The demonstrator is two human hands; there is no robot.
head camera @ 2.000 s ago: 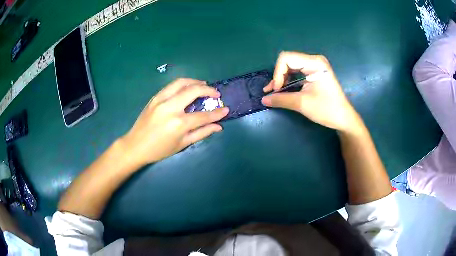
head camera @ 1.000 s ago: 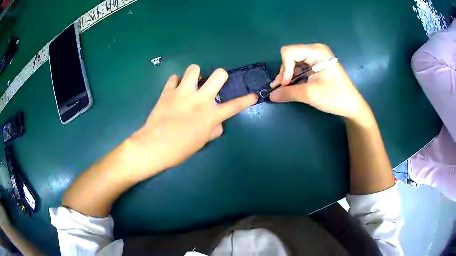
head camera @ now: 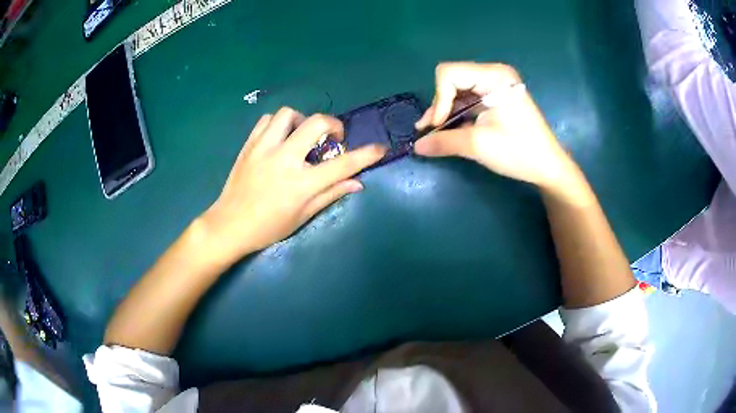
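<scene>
A black oblong device housing (head camera: 365,129) lies on the green bench in front of me, with a round ring moulding near its right end. My left hand (head camera: 282,177) rests on its left part and holds it, fingers over a whitish circuit board (head camera: 328,149). My right hand (head camera: 484,129) holds thin dark tweezers (head camera: 460,115) pen-like, the tips low at the housing's right end. The exact tip contact is hidden by the fingers. A thin dark wire stands up behind the housing.
A smartphone (head camera: 118,121) lies at left. A tiny white connector (head camera: 253,97) lies behind my left hand. Black device units (head camera: 29,207) lie at far left and one (head camera: 102,18) beyond the marked strip (head camera: 173,26). Neighbours' arms show at right and lower left.
My left fingers have drawn back left and closed on the housing, showing the pale board again. My right hand has shifted slightly left. The neighbour's pink sleeve at right reaches further up.
</scene>
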